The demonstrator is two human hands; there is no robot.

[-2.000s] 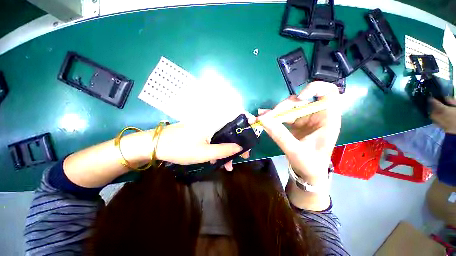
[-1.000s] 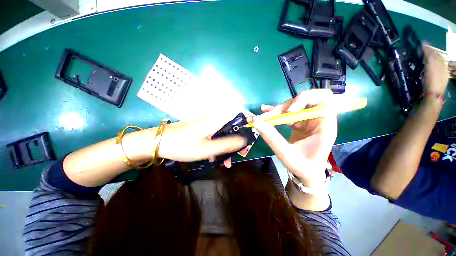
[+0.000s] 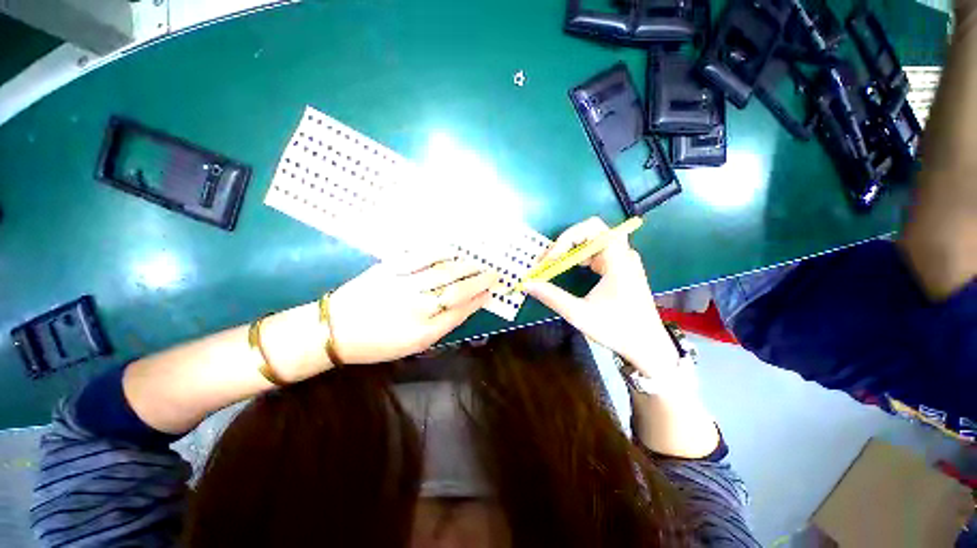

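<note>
A white sheet of die-cut adhesive pieces (image 3: 341, 169) with rows of small dark marks lies slantwise on the green bench, its middle washed out by glare. My left hand (image 3: 412, 305) is at the sheet's near end, fingers over its lower edge. Whether it holds anything underneath is hidden. My right hand (image 3: 605, 294) grips the yellow tweezers (image 3: 584, 248) like a pencil. Their tip is at the marks near the sheet's right end. A piece on the tip is too small to tell.
Black phone housings lie on the left (image 3: 177, 171) and near left (image 3: 61, 336). One (image 3: 625, 139) lies beside a pile (image 3: 684, 94) at the back right. A tiny pale piece (image 3: 520, 78) lies behind the sheet. Another person's arm (image 3: 945, 161) reaches in at right.
The black housing seen in my left hand no longer shows. The tweezers have moved from it to the sheet's right end. The neighbour's arm has moved, and the view has shifted slightly.
</note>
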